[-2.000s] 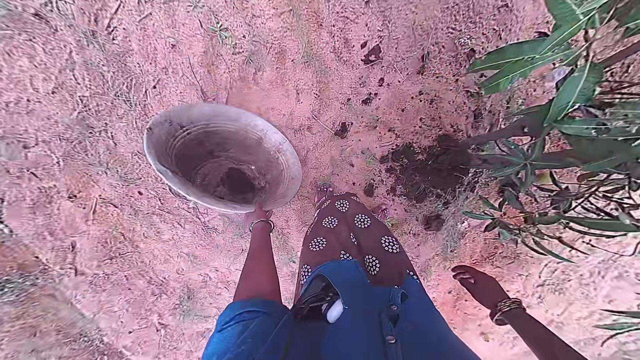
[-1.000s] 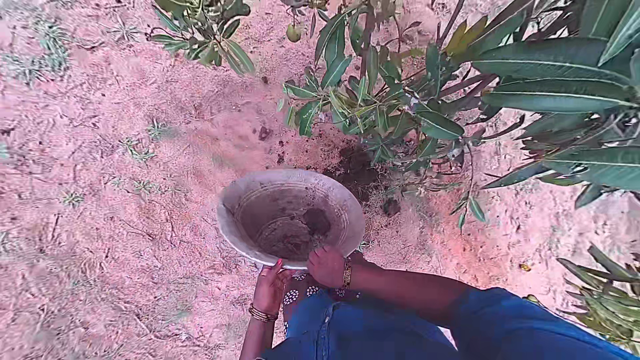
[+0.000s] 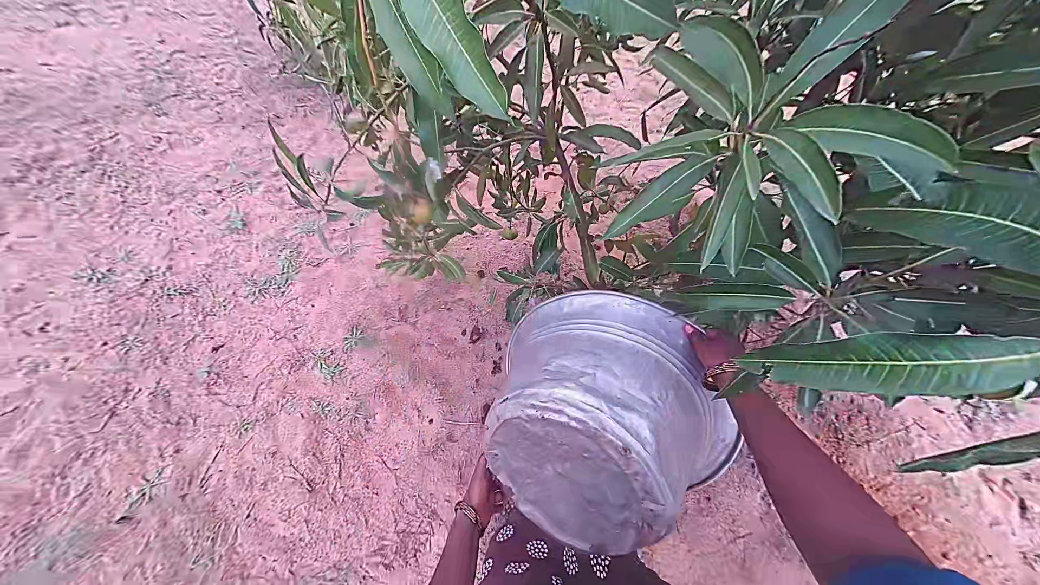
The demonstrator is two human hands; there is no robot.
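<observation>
A dented metal basin is tipped over in front of me, its underside turned toward me and its mouth facing away toward the plant. My right hand grips the rim at the upper right, partly behind a long leaf. Low on the left, my left hand holds the basin near its base; some of its fingers are hidden behind the metal. Bangles circle both wrists. The inside of the basin and whatever lies under its mouth are out of sight.
A leafy mango-like tree with long green leaves fills the upper right, some leaves overlapping my right hand. Reddish bare soil with small weeds spreads on the left. A patterned dark skirt shows below the basin.
The basin, upright with dark material inside earlier, is now overturned beside the tree. My right hand, free two seconds ago, took hold of the rim. The view has shifted toward the tree.
</observation>
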